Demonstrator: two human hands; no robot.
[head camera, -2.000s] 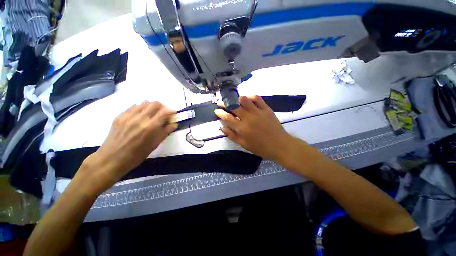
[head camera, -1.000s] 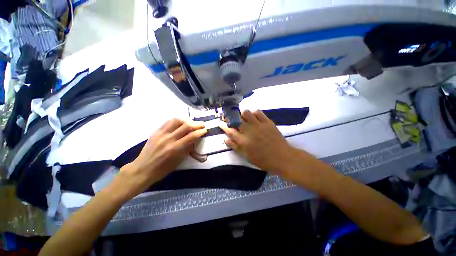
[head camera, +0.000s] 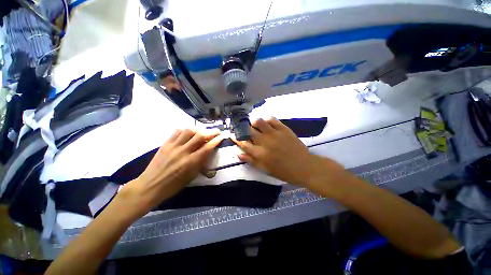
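Note:
A long dark curved piece (head camera: 307, 127) lies under the head of the white sewing machine (head camera: 323, 48). My left hand (head camera: 180, 158) presses it down left of the presser foot, its fingertips close to the needle area. My right hand (head camera: 279, 149) presses it down at the right of the foot. The presser foot and needle are mostly hidden by fingers and glare. No label shows under my fingers. A second dark strip (head camera: 237, 193) lies nearer the table edge, partly under my left forearm.
A tied bundle of dark cut pieces (head camera: 89, 102) lies at the left. A yellow-green label pile (head camera: 432, 132) and grey cloth (head camera: 457, 115) lie at the right. White scraps (head camera: 368, 93) lie behind. A thin dark wire (head camera: 366, 132) and printed ruler (head camera: 215, 219) run along the bed.
From two seconds to one second ago, my left hand moved right toward the needle, and a pale patch came into view by its wrist. Since then both hands have kept nearly the same pose.

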